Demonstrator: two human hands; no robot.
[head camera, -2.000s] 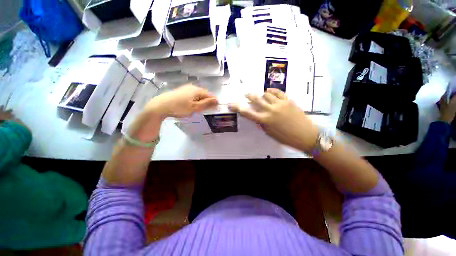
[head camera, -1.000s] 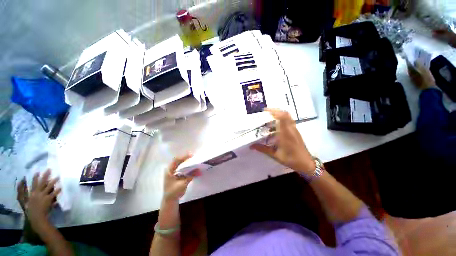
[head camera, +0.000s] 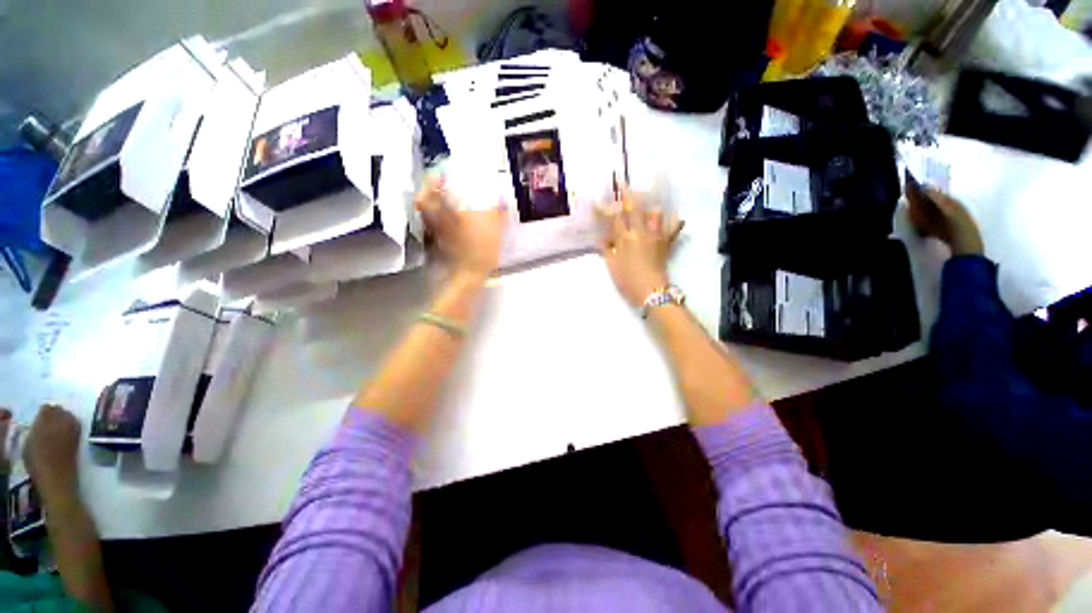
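A stack of flat box blanks (head camera: 539, 246), white with a dark picture panel on top, lies in front of me. My left hand (head camera: 467, 237) is at its left front edge, and my right hand (head camera: 639, 249) is at its right front corner. The fingers of both hands are apart and slightly blurred, touching or close to the stack. Neither hand is seen gripping a separate box.
Erected cartons (head camera: 305, 174) are piled at the left, with smaller open boxes (head camera: 174, 371) in front of them. Black trays with pale labels (head camera: 826, 299) are stacked at right. A neighbour's hand (head camera: 54, 449) is at lower left, another's (head camera: 946, 218) at right. A bottle stands behind.
The white box that both hands held over the table's front edge is no longer in them. Both hands have moved forward to the flat stack. The camera view has shifted to the right.
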